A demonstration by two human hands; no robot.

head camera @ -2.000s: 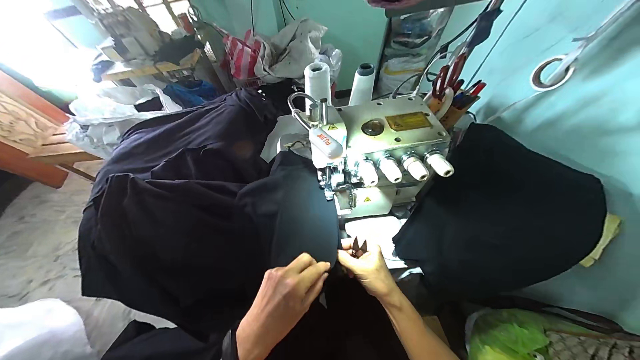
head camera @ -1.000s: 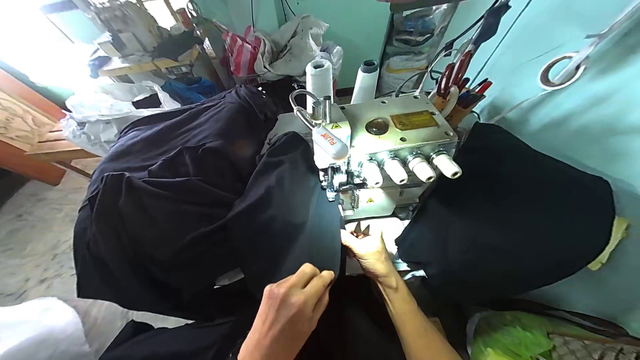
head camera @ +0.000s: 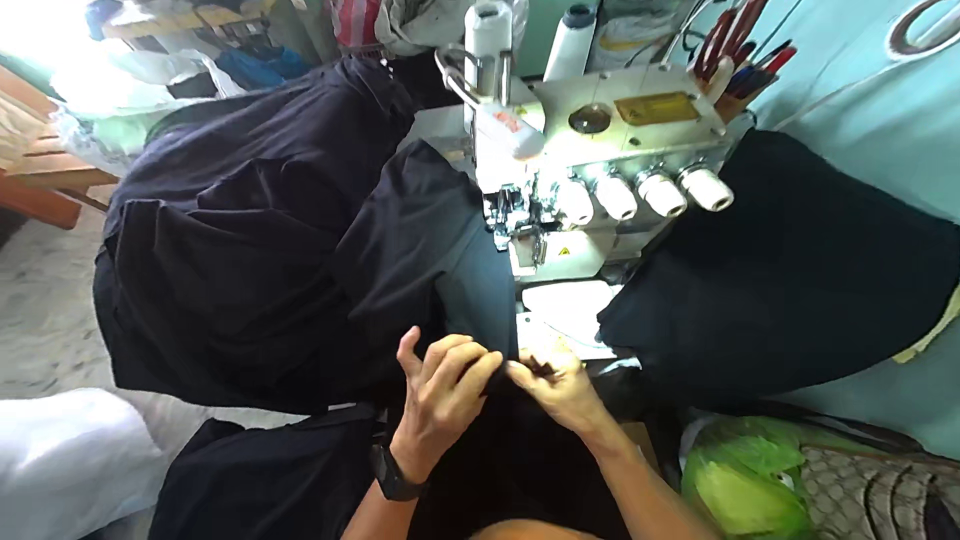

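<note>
An overlock sewing machine (head camera: 585,150) with several white tension knobs and two thread cones stands at the upper middle. Dark fabric (head camera: 480,292) runs from beside its presser foot down to my hands. My left hand (head camera: 446,382), with a black wristband, pinches the fabric's edge between thumb and fingers. Close by on the right, my right hand (head camera: 555,382) grips the same edge at its fingertips; a small dark pointed tool, perhaps thread snips, shows partly within its curled fingers.
Dark cloth (head camera: 240,277) is heaped left of the machine, and another dark piece (head camera: 787,277) hangs at the right. Pens and red-handled tools (head camera: 739,67) stand behind the machine. A green plastic bag (head camera: 742,480) lies lower right, a white bundle (head camera: 75,457) lower left.
The view is now nearer the machine. My left hand, apart from my right a second ago, is now against it at the fabric's edge. The dark tool remains in my right hand.
</note>
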